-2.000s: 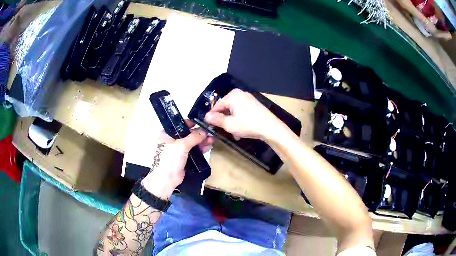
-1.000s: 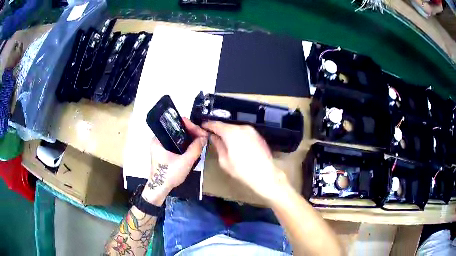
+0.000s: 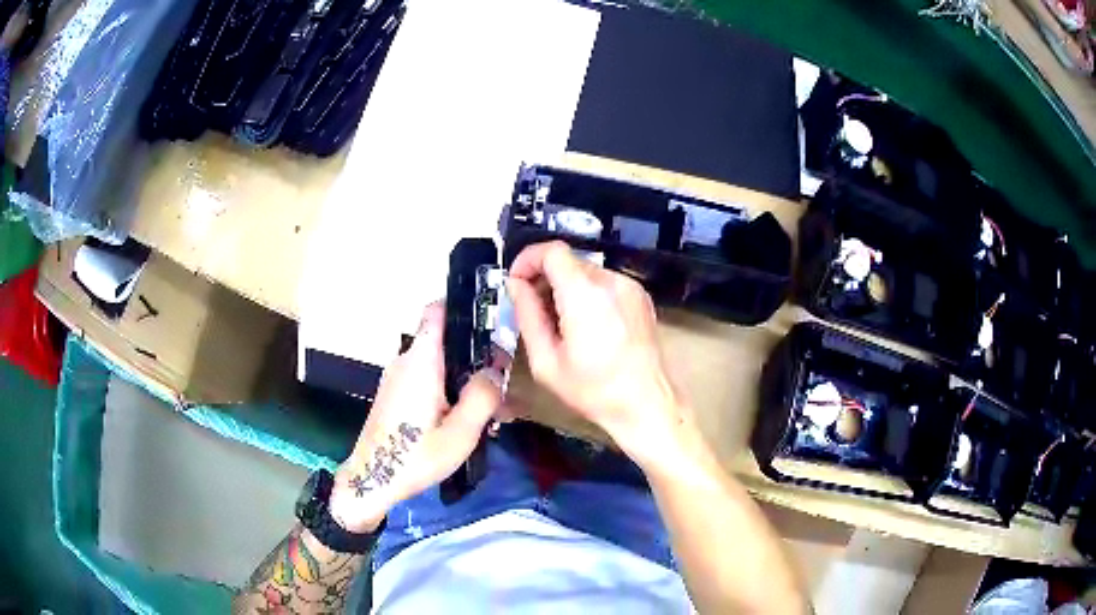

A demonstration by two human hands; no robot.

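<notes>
My left hand holds a narrow black panel upright on its edge, silvery parts facing right. My right hand is at the panel's right side, thumb and fingertips pinched together near the silvery parts; whether a wire end is between them is too small to tell. A black housing lies on the bench just beyond my right hand, open side up, with a whitish disc part in its left end. The right hand hides part of its near wall.
Several black housings stand in rows at the right. Several black panels lie at the upper left beside a plastic bag. White paper and a black sheet lie behind. A cardboard box is below the bench edge.
The panel has turned from slanted to nearly straight up and down, its parts now facing right. My right hand has moved to the panel's side. The housing first turned, then stayed beyond the hands.
</notes>
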